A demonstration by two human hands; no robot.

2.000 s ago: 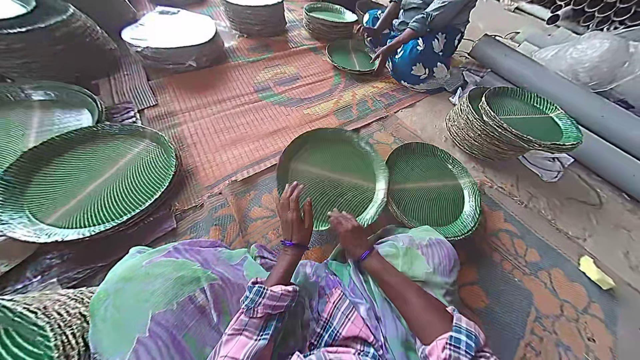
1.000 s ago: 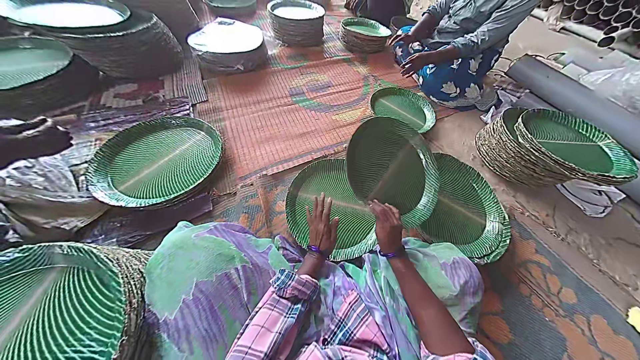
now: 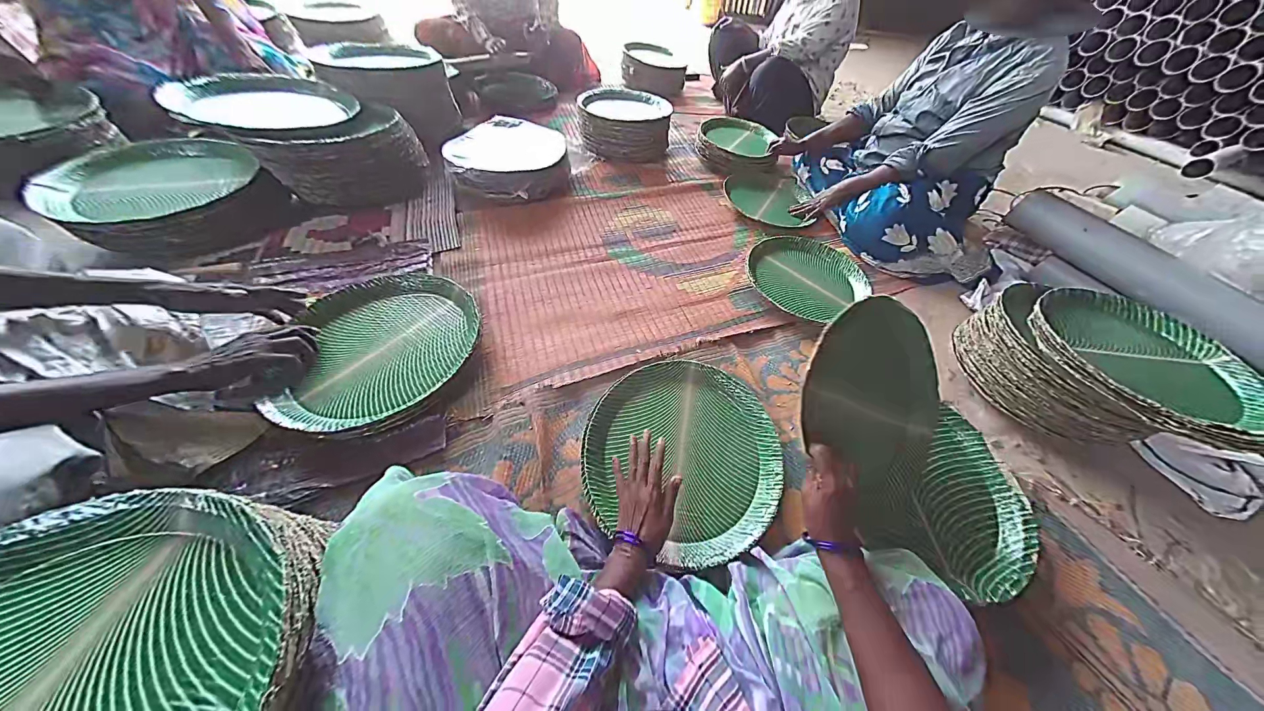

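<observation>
A round green leaf-patterned plate [image 3: 716, 444] lies flat on the mat before my lap. My left hand [image 3: 647, 494] rests on its lower left part with fingers spread, gripping nothing. To the right, my right hand [image 3: 831, 502] holds a similar plate [image 3: 869, 395] by its lower edge, tilted up nearly on end. Behind and below that raised plate lies another green plate [image 3: 987, 523], partly covered by it. My right thumb and fingertips are hard to make out against the rim.
Tall plate stacks stand at lower left [image 3: 296, 573] and right [image 3: 1007, 365]. A co-worker's hands [image 3: 262, 346] touch a plate [image 3: 395, 346] at left. One plate [image 3: 808, 278] lies ahead on the woven mat [image 3: 553, 286]. A person [image 3: 928, 128] sits beyond, near grey pipes [image 3: 1145, 267].
The raised plate has moved right, off the flat plate under my left hand and over the one at right. A co-worker's hands have come onto the left plate. The view has shifted.
</observation>
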